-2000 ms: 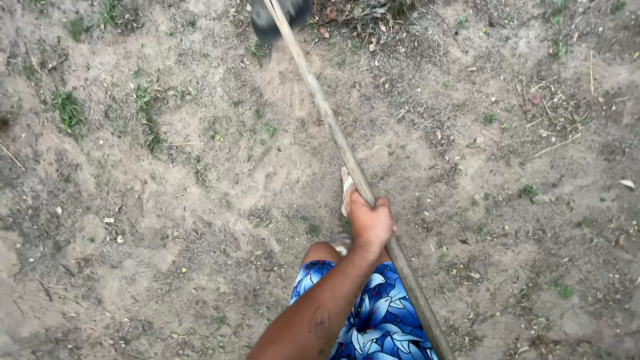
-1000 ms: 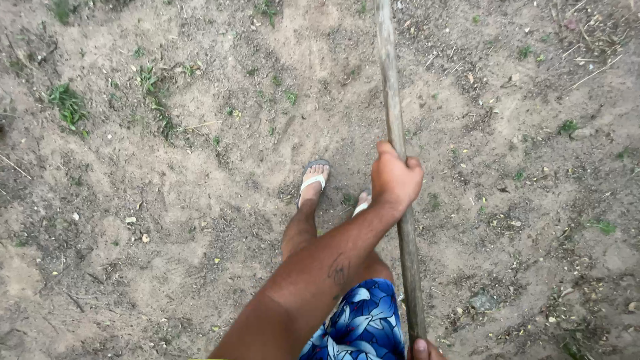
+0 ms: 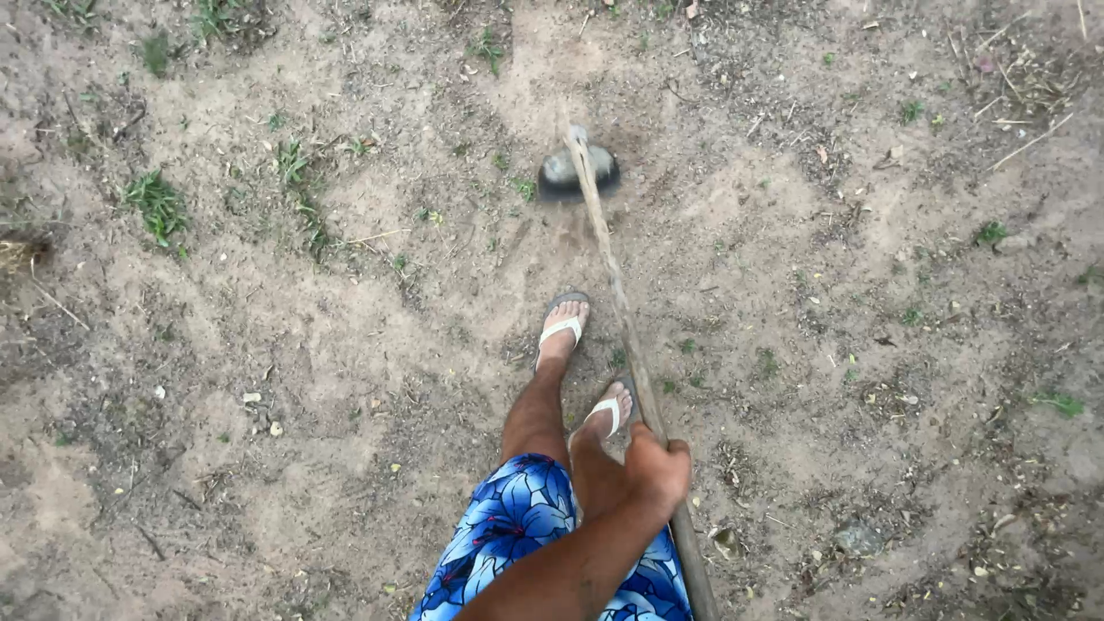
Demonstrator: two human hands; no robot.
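My left hand is closed around the wooden handle of a hoe, with its forearm crossing my blue floral shorts. From this grip the handle runs up to the hoe's wide, rounded metal blade, which is slightly blurred over the bare soil beyond my feet. Whether the blade touches the soil cannot be told. The lower end of the handle leaves the view at the bottom edge beside the shorts. My right hand is out of view.
Dry, sandy ground surrounds me. A grass tuft and smaller weeds grow at the left, and dry stalks lie at the upper right. My feet in white-strapped flip-flops stand just left of the handle. A stone lies at lower right.
The hoe blade, out of view one second ago, shows again over the soil ahead of my feet. My left hand still grips the handle. Fingers seen at the bottom edge one second ago are out of view.
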